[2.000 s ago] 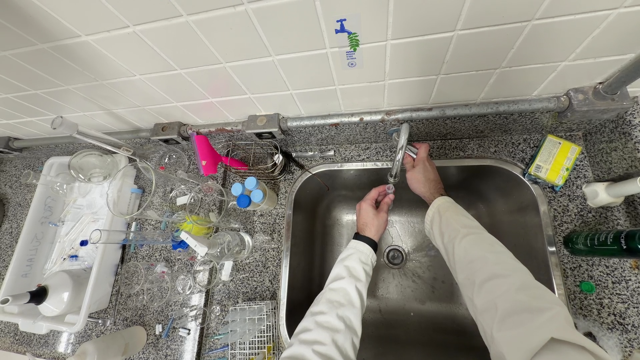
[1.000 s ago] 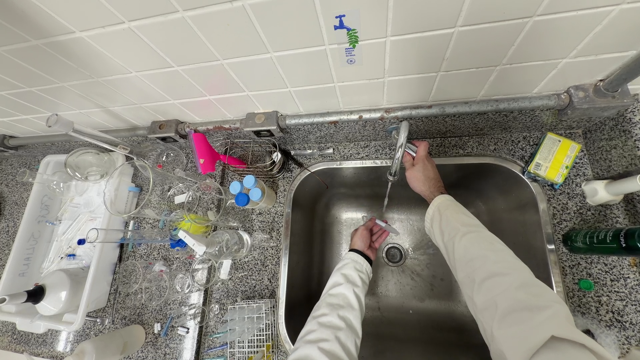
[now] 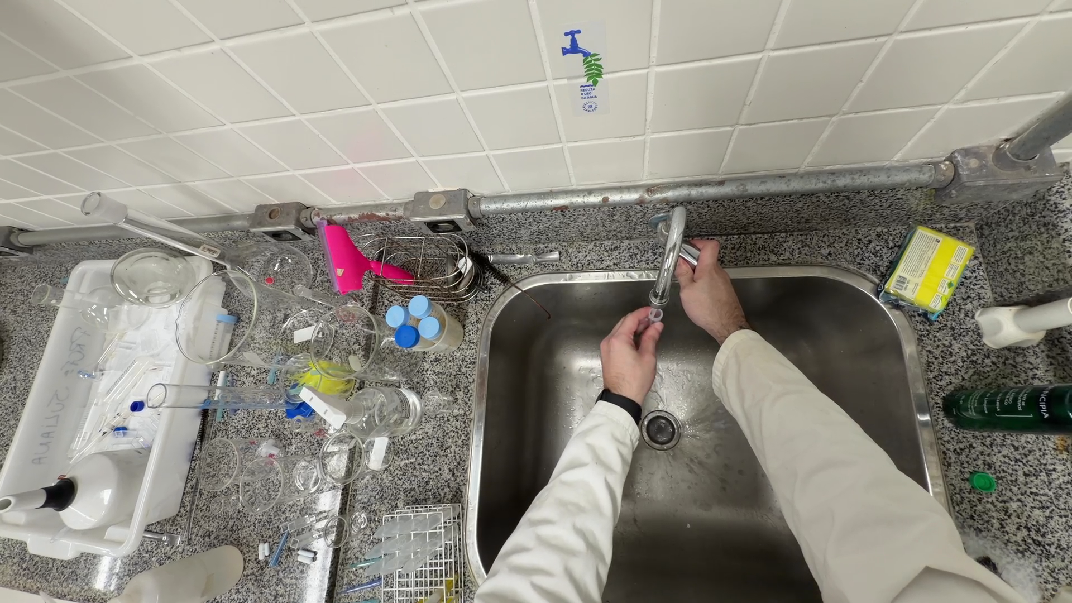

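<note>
Under the spout of the chrome faucet [image 3: 670, 251], my left hand [image 3: 630, 356] grips a small clear tube [image 3: 656, 315], its open mouth close below the outlet. Most of the tube is hidden by my fingers. My right hand [image 3: 708, 291] is closed around the faucet's metal handle [image 3: 689, 255], just right of the spout. Both hands are over the back part of the stainless steel sink [image 3: 569, 368], whose round drain [image 3: 661, 430] lies below them. Wet streaks and drops show on the sink floor.
Left of the sink stand glass beakers [image 3: 218, 318], blue-capped tubes [image 3: 419, 322], a wire basket [image 3: 427, 268], a pink squeegee [image 3: 347, 260], a white tray [image 3: 163, 494] and a wire rack [image 3: 419, 553]. At right lie a yellow sponge pack [image 3: 928, 268] and a green bottle [image 3: 1009, 409].
My left hand has moved up from lower in the sink to the faucet outlet with the tube. The right hand has stayed at the handle.
</note>
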